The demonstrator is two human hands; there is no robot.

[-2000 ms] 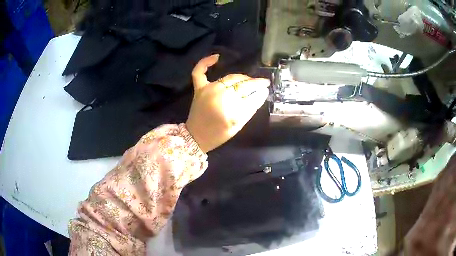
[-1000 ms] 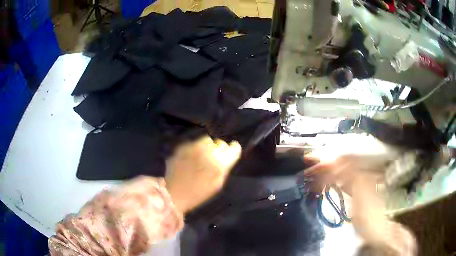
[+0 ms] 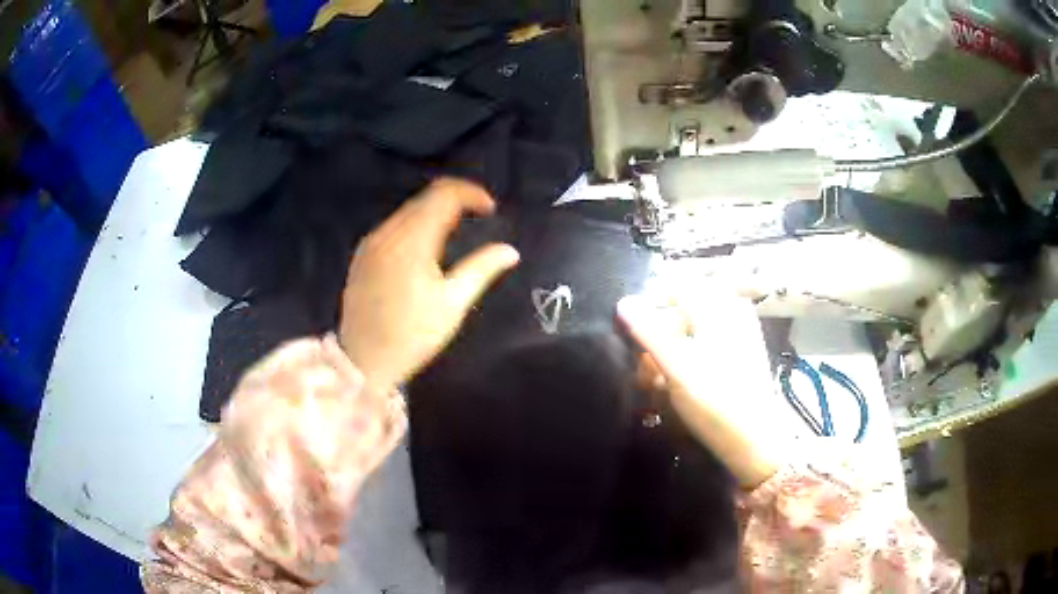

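A black fabric panel (image 3: pixel 522 453) with a pale triangular mark lies in front of me, its upper right part beside the sewing point (image 3: pixel 650 215). My left hand (image 3: pixel 412 279) is over the dark fabric left of the mark, thumb and forefinger apart; its other fingers are hidden. My right hand (image 3: pixel 696 377) holds the panel's right edge below the sewing point, partly washed out by the lamp. The lower part of the panel is blurred.
A heap of black pieces (image 3: pixel 348 116) lies behind and left on the white table (image 3: pixel 104 395). The cream sewing machine (image 3: pixel 627 104) stands right, with a grey cylinder (image 3: pixel 743 174) above the sewing point. Blue-handled scissors (image 3: pixel 826 395) lie right of my right hand. Blue bins (image 3: pixel 58 221) stand left.
My right hand has come in from the right onto the panel. My left hand moved from the sewing point to the left and opened. The marked panel now shows in front.
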